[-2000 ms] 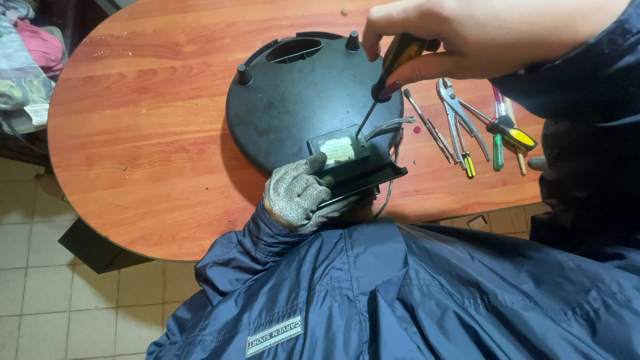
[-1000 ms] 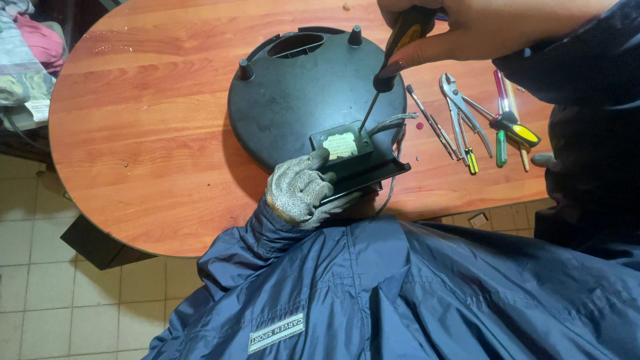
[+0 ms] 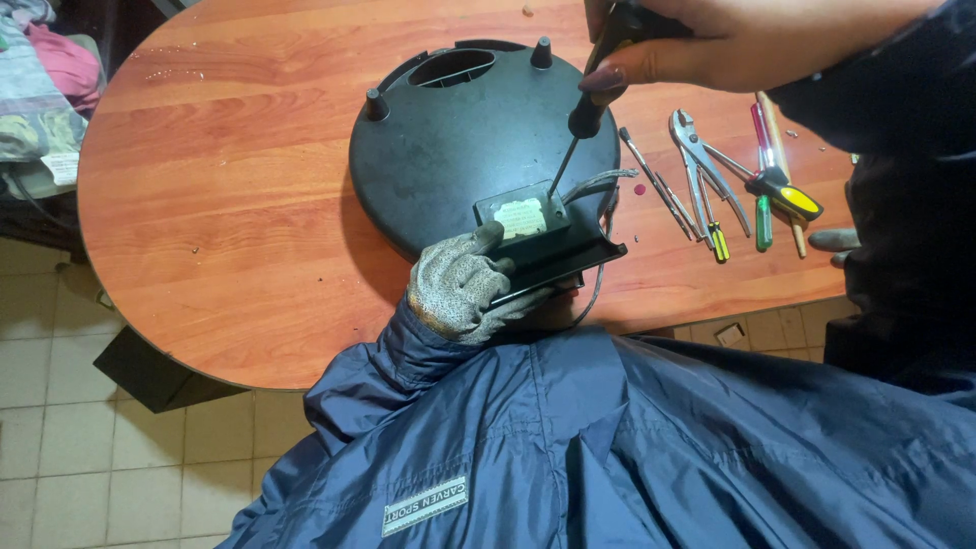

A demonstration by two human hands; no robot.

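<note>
My left hand [image 3: 461, 286], in a grey speckled work glove, holds the near edge of a small black rectangular box [image 3: 560, 216] bearing a worn pale label. The box lies against a round black plastic base [image 3: 473, 130] with short peg feet and an oval opening. My right hand [image 3: 648, 57], bare, grips the dark handle of a screwdriver [image 3: 584, 114]. The screwdriver's shaft slants down to the box's upper right corner, where the tip's exact seat cannot be told. A grey cable [image 3: 598, 180] runs beside that corner. Below the box juts a black curved plastic part [image 3: 560, 267].
Right of the base, on the wooden table [image 3: 229, 191], lie slip-joint pliers [image 3: 695, 152], several screwdrivers [image 3: 785, 194], thin metal tools [image 3: 659, 187] and a wooden stick [image 3: 778, 145]. Glove fingers [image 3: 835, 240] show at the right. Cloths [image 3: 46, 91] are piled at the far left.
My right hand has shifted on the handle, and the screwdriver stands a little steeper than at first. The tip stays near the same corner of the box. My left hand keeps its hold.
</note>
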